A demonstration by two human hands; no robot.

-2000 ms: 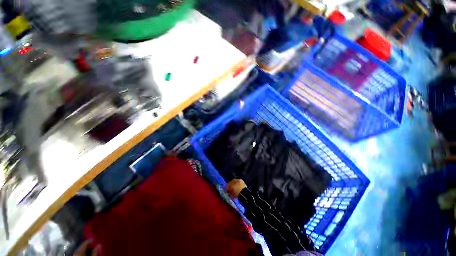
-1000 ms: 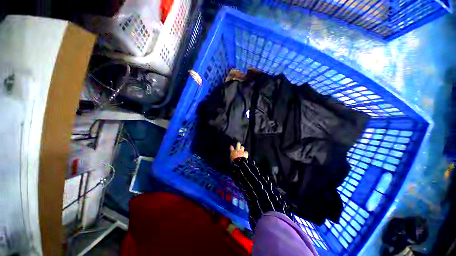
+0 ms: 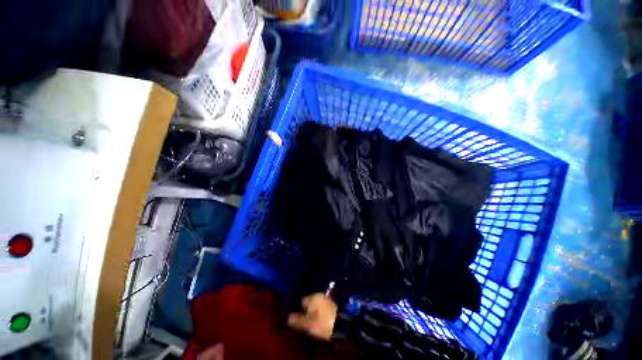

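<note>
A pile of black garments [image 3: 422,204] fills much of the open blue plastic crate [image 3: 436,119] in front of me. Several small shiny dots sit in a short row on the dark cloth. My right hand [image 3: 315,316], in a dark striped sleeve, is at the crate's near left edge with its fingers closed on black garment cloth that hangs over the rim. The hand is a little blurred. Part of my left hand [image 3: 211,352] shows at the bottom edge, over the dark red cloth on my lap [image 3: 239,316]; its fingers are mostly cut off.
The white, wood-edged table [image 3: 134,211] stands left, with a red button [image 3: 20,245] and green button [image 3: 20,322]. White baskets [image 3: 243,98] and a dark bin are beyond it. Another blue crate [image 3: 429,28] is at the top. A black plastic bag [image 3: 581,320] lies on the floor right.
The view has swung from the table to the crate. My right hand has gone into the crate, then come back towards my lap with black cloth. Part of my left hand has reappeared.
</note>
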